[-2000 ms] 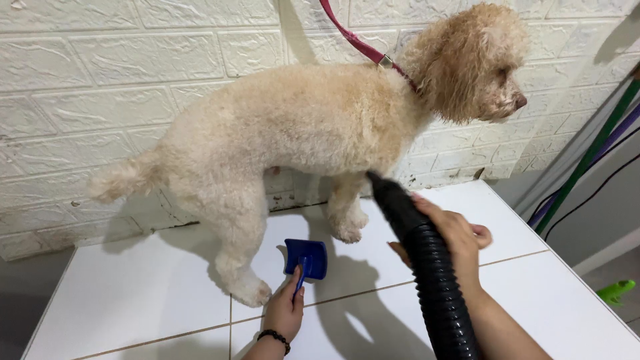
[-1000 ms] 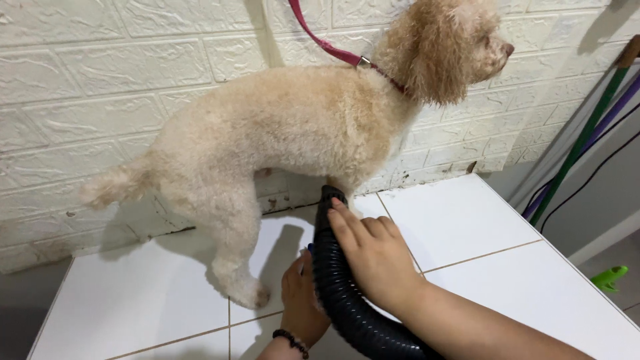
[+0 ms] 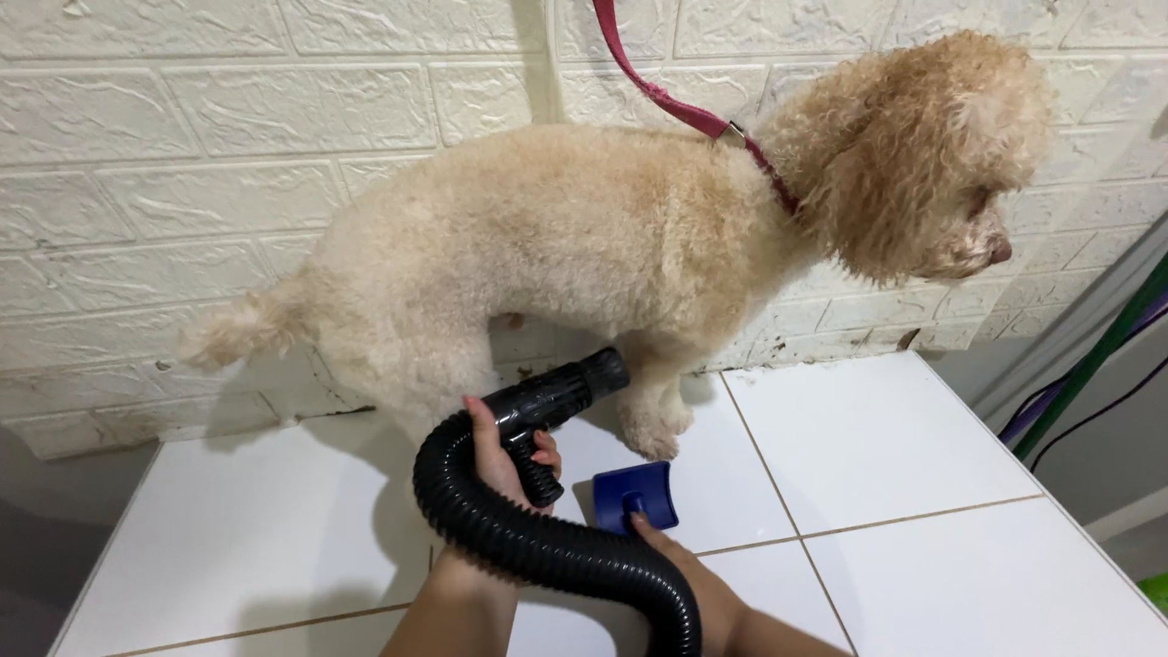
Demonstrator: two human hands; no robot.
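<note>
A curly cream-coloured dog (image 3: 547,219) stands side-on with its head to the right. Round its neck runs a dark red collar, joined to a pink leash (image 3: 652,91) that leads up. My left hand (image 3: 506,456) grips the black nozzle and handle of a pet dryer (image 3: 557,392), its tip beside the dog's front leg. The ribbed black hose (image 3: 547,547) loops over my left wrist and passes my right hand (image 3: 680,557). In my right hand is the handle of a blue slicker brush (image 3: 634,497), partly hidden by the hose, its head just below the dog's front paw.
The dog stands on a white tiled table (image 3: 876,438) against a white brick-patterned wall (image 3: 301,109). Beyond the table's right edge lean a green pole (image 3: 1100,365) and a purple one, with a black cable beside them.
The dryer nozzle has passed from my right hand to my left, and the brush from my left hand to my right. The dog has lowered its head.
</note>
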